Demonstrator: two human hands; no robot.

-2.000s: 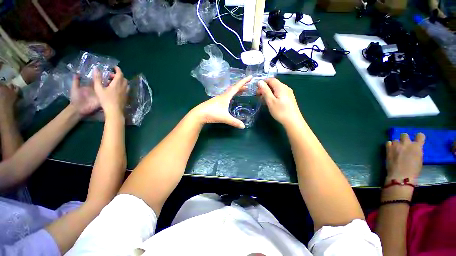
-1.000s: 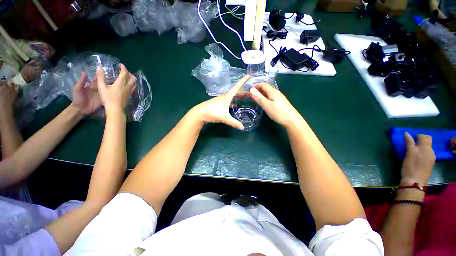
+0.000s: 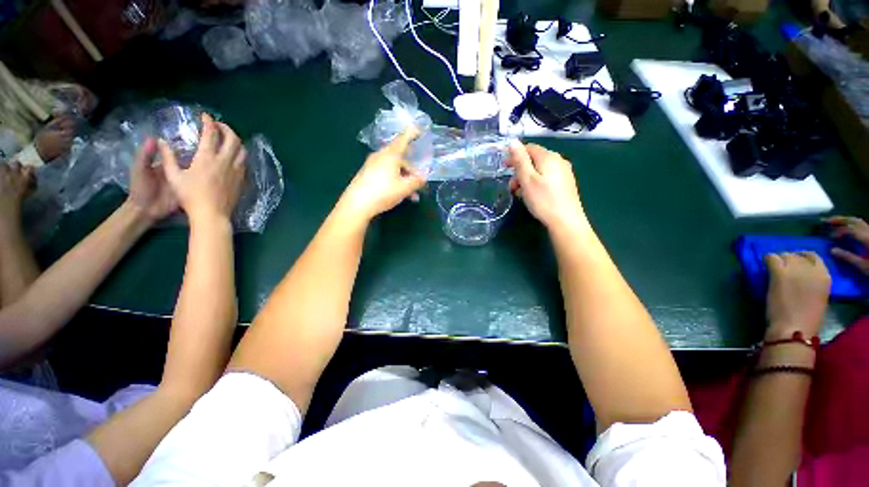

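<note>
A clear round plastic cup (image 3: 472, 221) stands on the dark green table in front of me. A crinkled clear poly bag (image 3: 467, 154) lies stretched across just beyond and over its far rim. My left hand (image 3: 386, 176) pinches the bag's left part between thumb and fingers. My right hand (image 3: 541, 181) pinches the bag's right end, beside the cup's rim. Another clear wrapped part (image 3: 395, 119) sits just beyond my left hand, partly hidden by it.
A post on a round white base (image 3: 475, 106) stands beyond the bag. White boards (image 3: 710, 157) hold black adapters (image 3: 562, 109). Left, a person's hands hold clear film (image 3: 262, 181). Right, a person's hands touch a blue item (image 3: 753, 249). More bags (image 3: 353, 33) lie at the far left.
My left hand has left the cup's side, moved up and away from me, and taken hold of the bag. My right hand has shifted right. The bag is now stretched between them.
</note>
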